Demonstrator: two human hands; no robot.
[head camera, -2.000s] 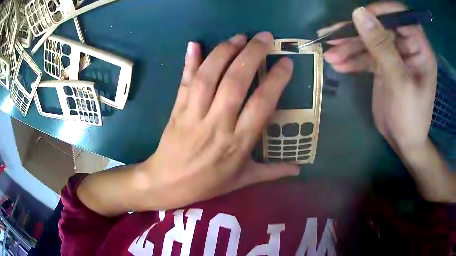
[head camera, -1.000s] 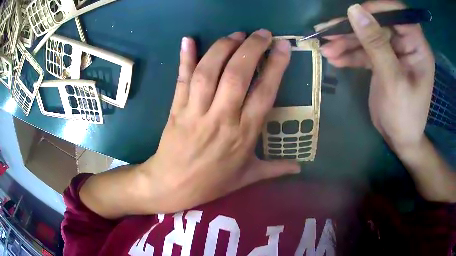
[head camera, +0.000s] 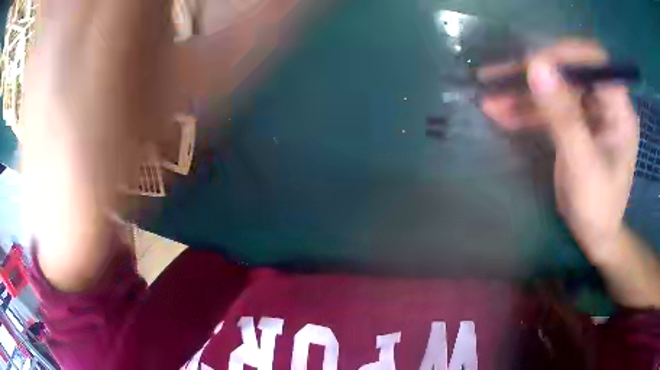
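My left hand (head camera: 108, 94) is a large blur at the upper left, over the pile of gold-beige phone covers (head camera: 16, 69); its fingers run past the top edge, and whether it holds a cover cannot be told. Parts of covers (head camera: 150, 177) show below and beside it. My right hand (head camera: 572, 108) is at the upper right, blurred, with the slim black tweezers (head camera: 604, 73) between thumb and fingers. The tweezers' tip is too blurred to see. Small dark adhesive pieces (head camera: 436, 126) lie on the dark-green table left of my right hand.
A dark sticker sheet with a grid (head camera: 648, 141) lies at the right edge, partly behind my right hand. A bright lamp reflection (head camera: 453, 25) shows on the table top. A cardboard box (head camera: 161, 253) is below the table edge at lower left. The maroon top fills the bottom.
My left hand has moved from the centre to the upper left over the pile. The cover it held down is gone from the centre. My right hand has moved slightly down, still with the tweezers.
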